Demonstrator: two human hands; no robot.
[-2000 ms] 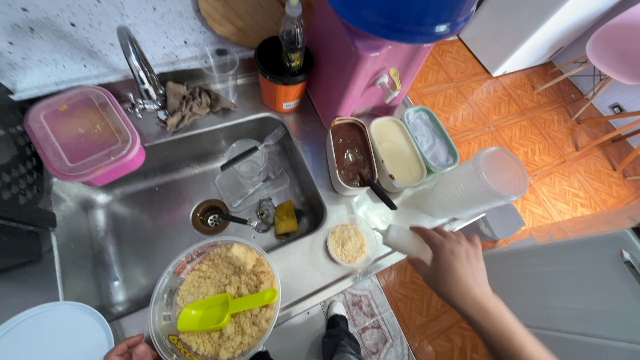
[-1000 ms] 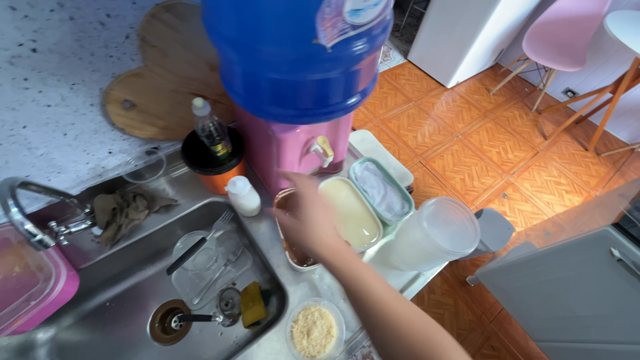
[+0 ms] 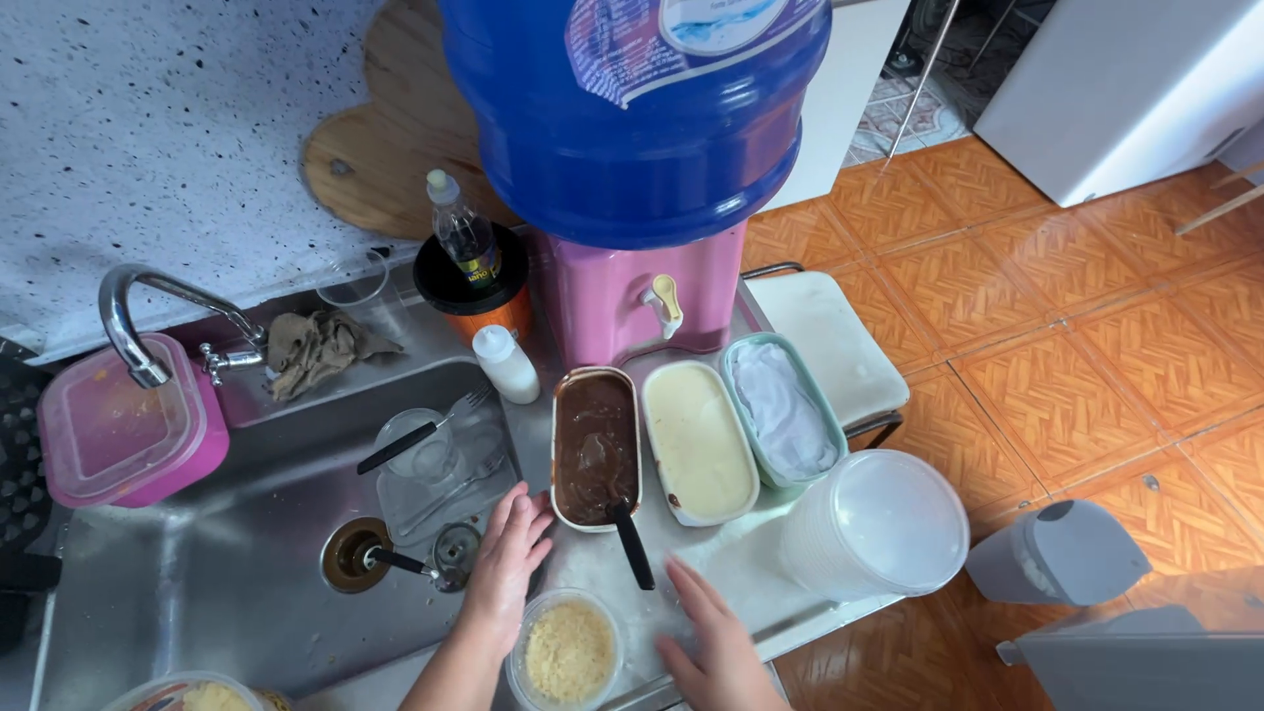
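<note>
My left hand (image 3: pixel 506 568) is empty, its fingers apart, near the lower left side of a tub of chocolate cream (image 3: pixel 594 434). A black-handled utensil (image 3: pixel 632 546) leans in that tub. My right hand (image 3: pixel 709 637), slightly blurred and empty, hovers to the right of a small round clear cup of crumbs (image 3: pixel 570 652). Beside the chocolate stands a tub of pale cream (image 3: pixel 699 439), then a green-rimmed tub with white contents (image 3: pixel 787 408). A white squeeze bottle (image 3: pixel 508 365) stands between the sink and the pink water dispenser.
At the left lies a steel sink (image 3: pixel 247 553) with a fork (image 3: pixel 425 433) and clear containers. The pink dispenser (image 3: pixel 642 296) carries a big blue water jug (image 3: pixel 652 128). Stacked clear plastic containers (image 3: pixel 894 523) stand at the counter's right edge. A large crumb container (image 3: pixel 197 696) shows at lower left.
The white bottle, under my right hand two seconds ago, now stands by the dispenser. My right hand has drawn back from over the chocolate tub, and my left hand has come into view near it.
</note>
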